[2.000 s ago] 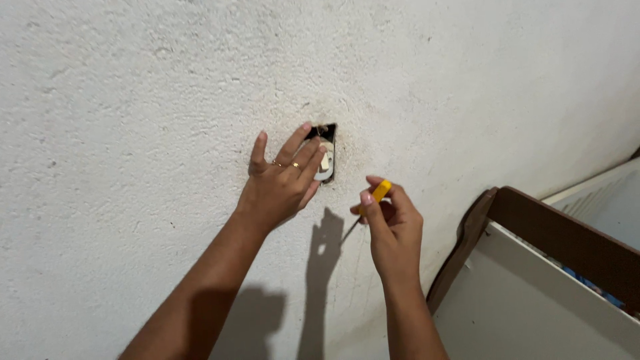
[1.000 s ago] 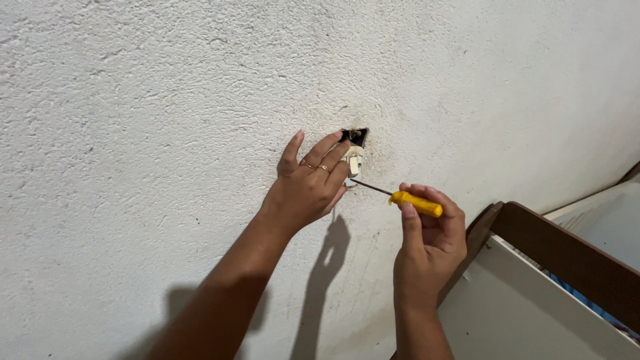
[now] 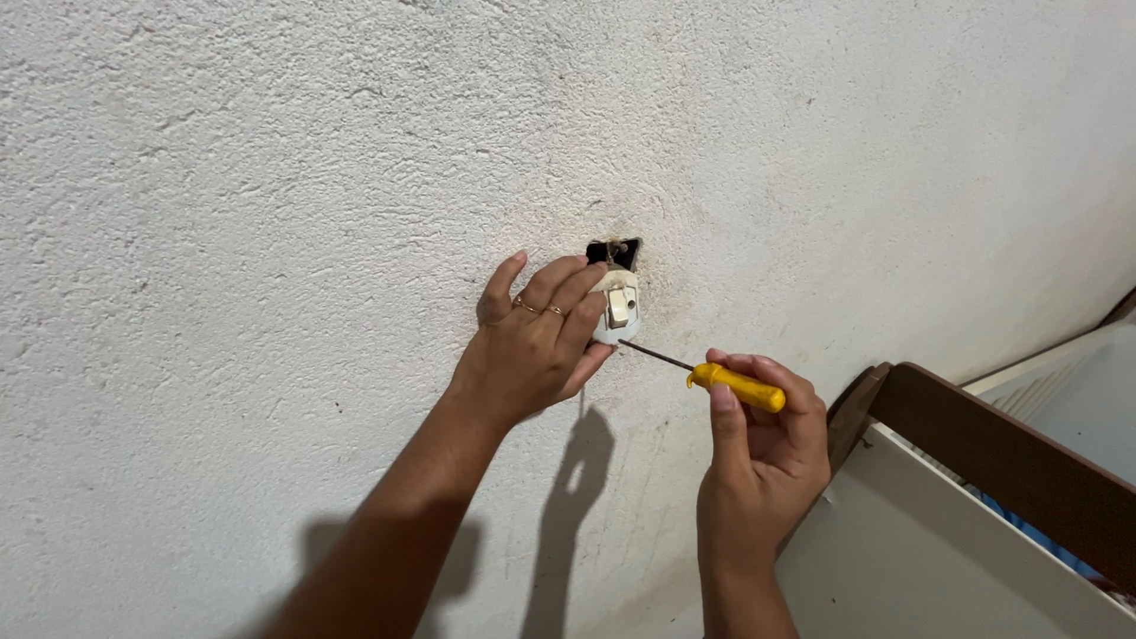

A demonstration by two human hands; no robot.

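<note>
My left hand (image 3: 541,342), with two thin rings, grips a small white wall switch (image 3: 619,308) by its left side and lower edge. Above the switch, a dark opening (image 3: 626,254) in the wall shows bits of wire. Between finger and thumb, my right hand (image 3: 765,435) holds a screwdriver (image 3: 738,387) with a yellow handle. Its thin dark shaft points up and left, and the tip is at the lower edge of the switch. Whether the tip sits in a screw or slot cannot be told.
A rough white plaster wall (image 3: 266,222) fills most of the view. At the lower right stands a brown wooden rail (image 3: 1012,461) with a pale panel (image 3: 932,550) below it. Something blue (image 3: 1034,532) shows behind the rail. Shadows of the arms fall on the wall.
The screwdriver pointed downward, away from the switch, two seconds ago; its shaft now points up and left, with the tip at the switch's lower edge. My left hand has stayed at the switch.
</note>
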